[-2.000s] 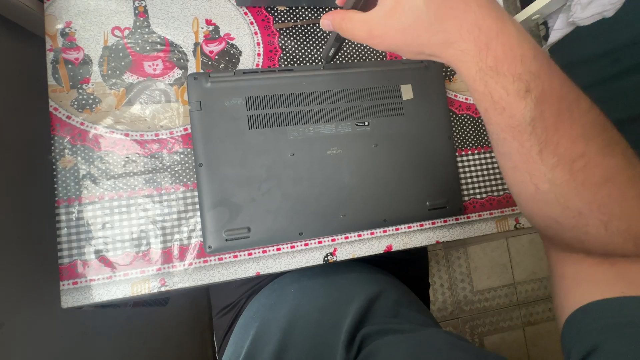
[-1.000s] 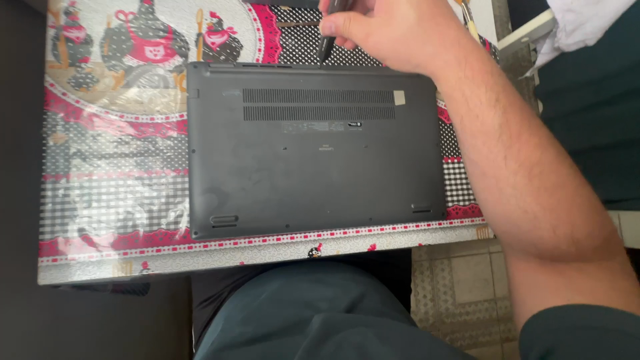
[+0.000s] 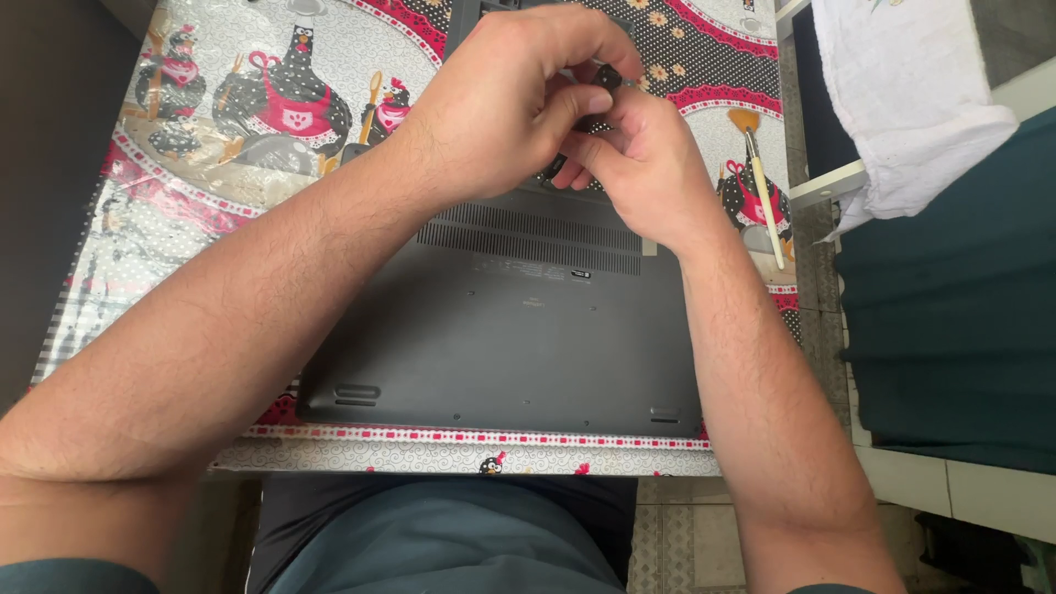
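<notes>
A dark grey laptop (image 3: 511, 346) lies bottom side up on the table, its vent grilles toward the far edge. Above that far edge my two hands meet. Between the thumb and fingers of my left hand (image 3: 528, 99) is the upper end of a small black tool (image 3: 608, 78), perhaps a screwdriver. My right hand (image 3: 639, 157) closes round its lower part, where a dark piece shows between the fingers. The fingers hide most of the tool, so its exact kind cannot be told.
A patterned tablecloth (image 3: 396, 458) under clear plastic covers the table. Beyond my hands lies a dark case or tray (image 3: 470, 25), partly hidden. A fan brush (image 3: 767, 202) with a pale handle rests at the right. A white cloth (image 3: 907, 99) hangs over a pale rail beside the table.
My left hand and forearm have come into view and reached the tool. My right hand, earlier holding the dark tool at the laptop's far edge, now meets the left.
</notes>
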